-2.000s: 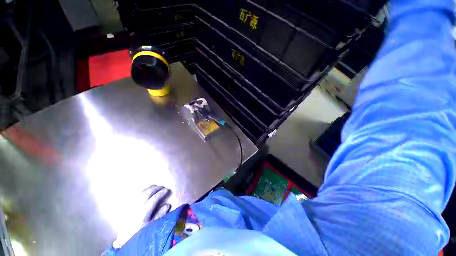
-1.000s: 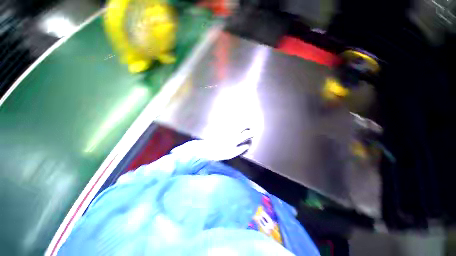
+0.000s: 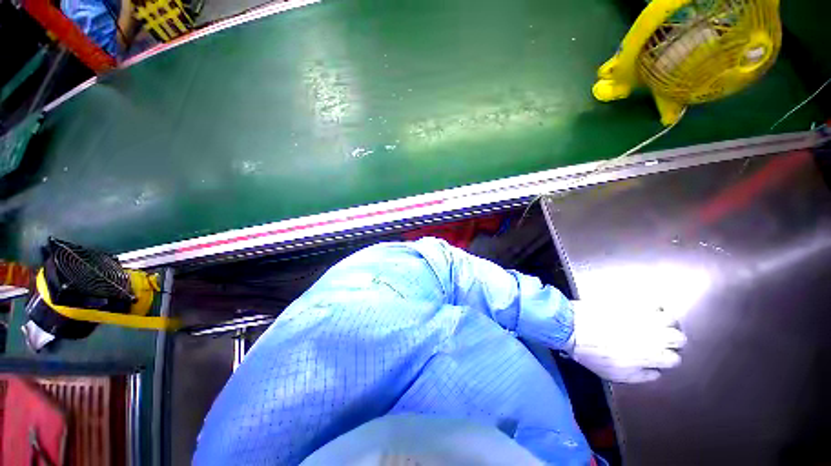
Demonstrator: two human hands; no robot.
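My left hand (image 3: 629, 341), in a white glove, rests on the shiny steel bench top (image 3: 729, 364) near its left edge. Its fingers are slightly bent and a little apart, with nothing seen in them. Strong glare washes out the back of the hand and the metal beside it. My left forearm, in a blue grid-patterned sleeve (image 3: 483, 291), reaches across to the right in front of my body. My right hand is not in view.
A green conveyor belt (image 3: 273, 118) with a pale rail runs across behind the bench. A yellow fan (image 3: 697, 55) stands on it at upper right, its thin cord crossing the rail. A black-and-yellow fan (image 3: 87, 278) is at left. Part of a person in blue (image 3: 91, 20) shows at top left.
The view has swung left, so the soldering stand and black racks have left the picture and more belt shows. My right arm is no longer visible. My left hand stays on the bench.
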